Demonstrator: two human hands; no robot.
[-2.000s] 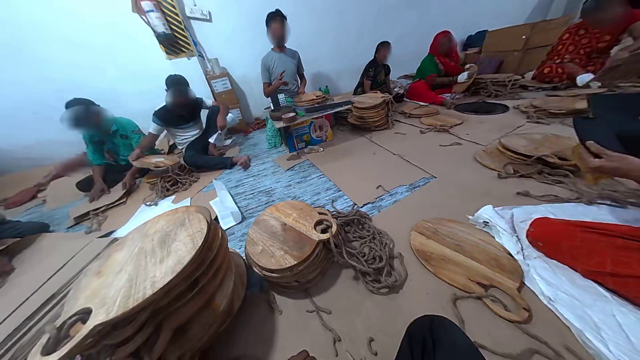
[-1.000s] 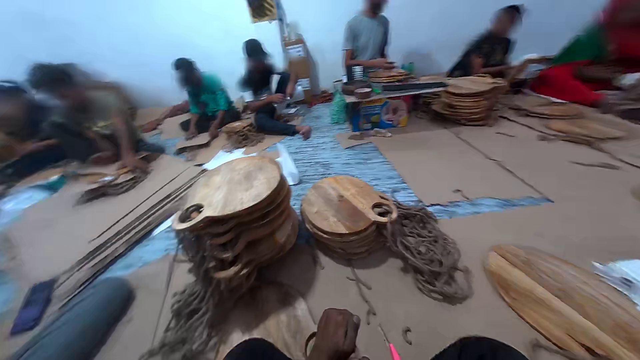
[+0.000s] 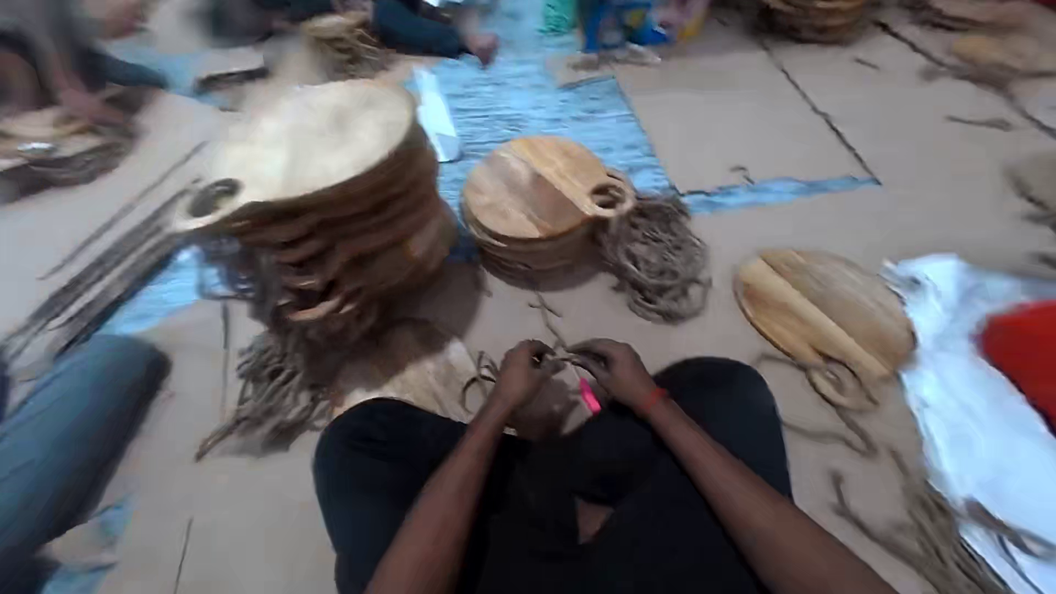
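My left hand (image 3: 525, 369) and my right hand (image 3: 613, 373) meet above my lap, fingers closed on a thin piece of brown cord (image 3: 563, 356) between them. Just below the fingers is a bright pink object (image 3: 589, 397), too blurred to name. Ahead of my hands stands a short stack of round wooden boards with ring handles (image 3: 536, 194); a tangled heap of brown cord (image 3: 660, 256) touches its right side. A taller stack of such boards (image 3: 322, 140) rises at the left, with cord hanging by it. One wooden board (image 3: 825, 309) lies alone at the right.
A light wooden board (image 3: 421, 371) lies flat left of my hands. White sheeting (image 3: 949, 330) with red cloth (image 3: 1023, 351) is at the right, with loose cord near it. A neighbour's leg (image 3: 74, 412) is at the left. Other people sit farther back on the cardboard-covered floor.
The view has swung down and towards my lap. Both my hands are now in sight, holding cord; one second ago only one hand showed at the bottom edge.
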